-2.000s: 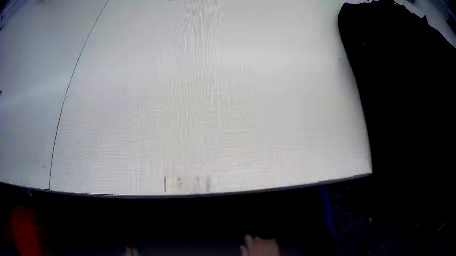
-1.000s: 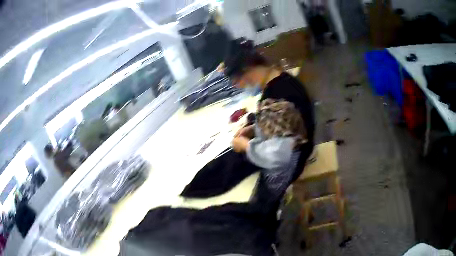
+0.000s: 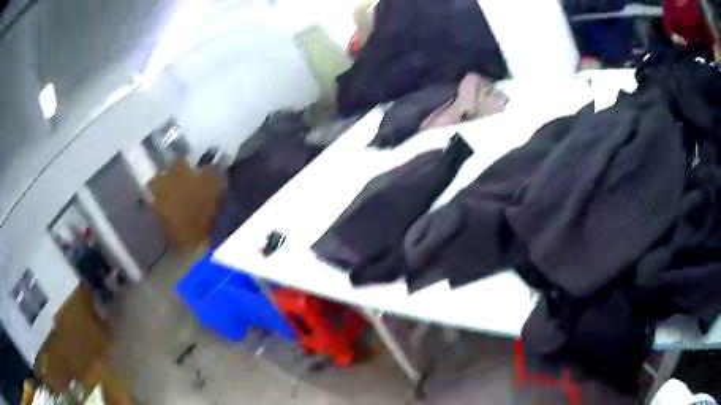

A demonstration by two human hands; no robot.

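Dark garments (image 3: 609, 190) lie heaped on the right part of a white table (image 3: 292, 213), hanging over its front edge. A separate dark garment piece (image 3: 395, 213) lies flat left of the heap. A small dark object (image 3: 273, 242), too blurred to name, is near the table's left corner. Another dark garment and a pinkish cloth (image 3: 466, 103) lie at the far edge. Neither of my hands shows in the view. The picture is tilted and blurred.
A blue bin (image 3: 233, 297) and a red stool-like object (image 3: 320, 324) stand under the table's left end. Dark heaps (image 3: 273, 162) lie beyond it. Brown cartons (image 3: 186, 202) are by the wall. A person (image 3: 93, 265) is near a far doorway. A white rounded thing (image 3: 680, 394) is at lower right.
The view has swung from the bare table, past a seated person at a long table, to this table with dark garments. My hand, seen at the bottom two seconds ago, is out of the picture.
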